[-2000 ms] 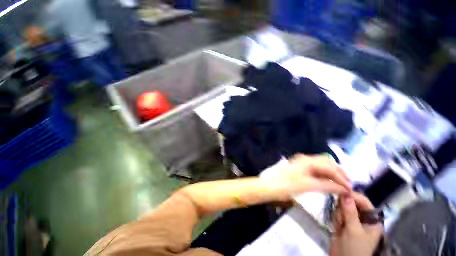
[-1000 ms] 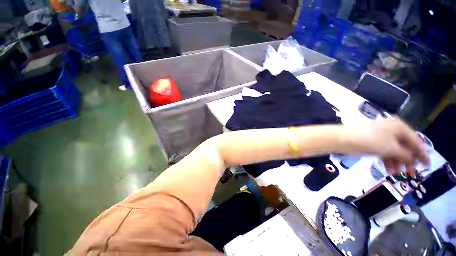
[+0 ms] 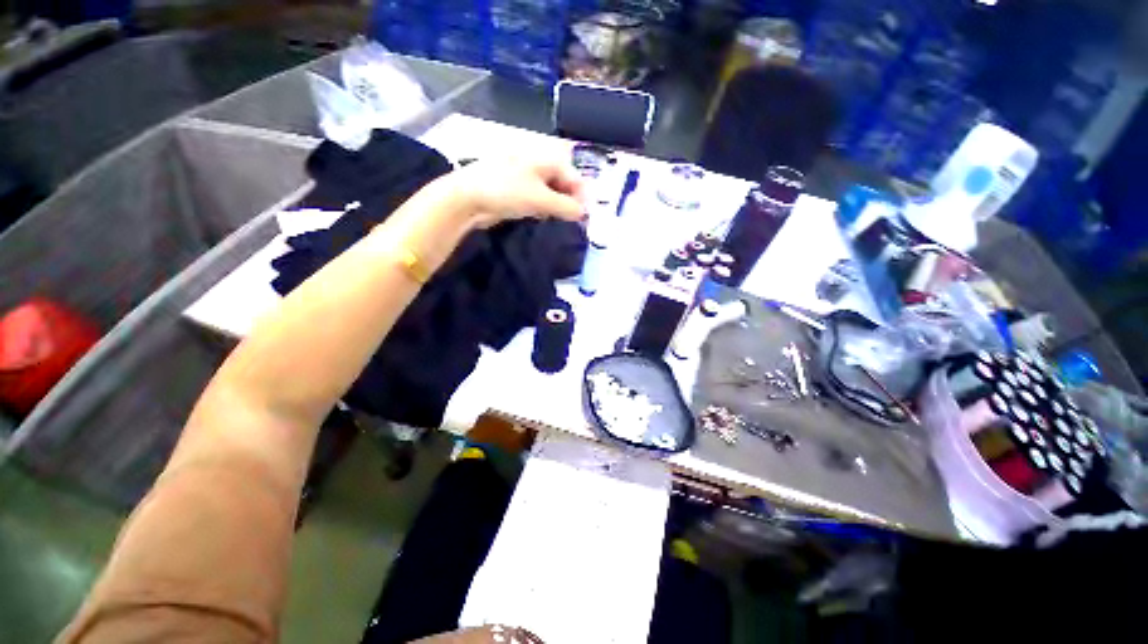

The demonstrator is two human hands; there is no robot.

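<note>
My left hand [image 3: 541, 193] is above the back of the white table, beside the black garments [image 3: 441, 296]. Its fingers are bent; whether they pinch anything thin cannot be told. My right hand is not in view. A black spool [image 3: 553, 335] stands on the table in front of the garments. A dark tray [image 3: 638, 400] of small white buttons lies at the table's front edge. A phone [image 3: 657, 323] is behind the tray. A white sheet [image 3: 573, 541] hangs from the table edge over my lap.
Loose small bits lie on the grey mat [image 3: 831, 440]. A second dark-rimmed tray [image 3: 869, 365] and a pink tub [image 3: 963, 466] of spools are at the right. A dark flask [image 3: 762, 224] stands behind. A grey bin [image 3: 126, 239] with a red bundle [image 3: 44, 352] is at left.
The view has swung right. My hands were together two seconds ago; one second ago my left hand was over the phone area. It is now by the garments, and my right hand is out of view.
</note>
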